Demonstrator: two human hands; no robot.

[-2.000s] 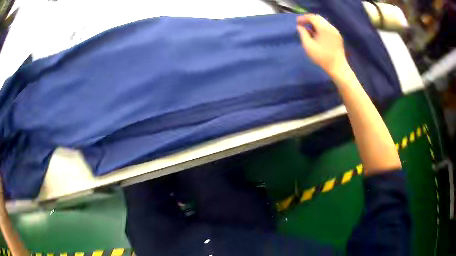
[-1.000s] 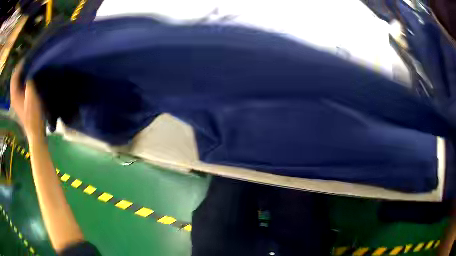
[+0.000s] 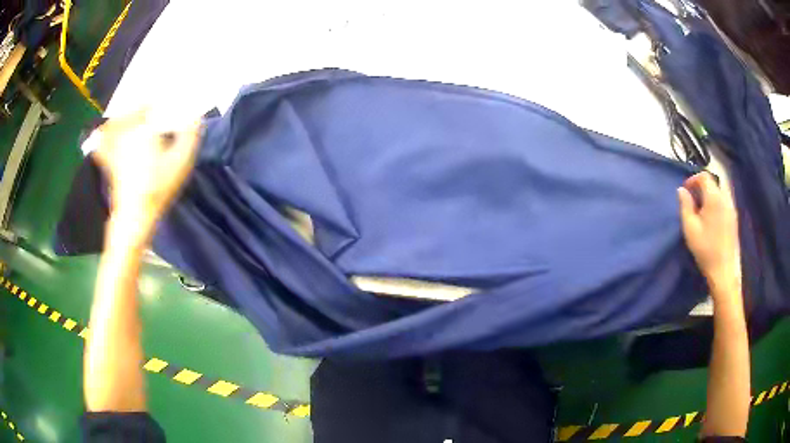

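Observation:
Navy trousers [image 3: 485,173] lie across the white-topped table, one leg bunched and sagging over the front edge. My left hand [image 3: 147,160] grips the bunched waist end at the left; it is somewhat blurred and a black cloth flap hangs beside it. My right hand [image 3: 712,216] is closed on the leg end at the right. Parts of the pale table edge show through gaps between the folds.
The white table top [image 3: 416,35] shows behind the trousers. Black-handled shears [image 3: 684,138] lie at the right near a green item. A second navy garment [image 3: 745,147] drapes over the right end. Green floor with yellow-black tape [image 3: 186,375] lies in front.
The view has swung back rightward since a second ago. The trousers have shifted and the near leg now sags in folds over the front edge. My right hand has come fully into view.

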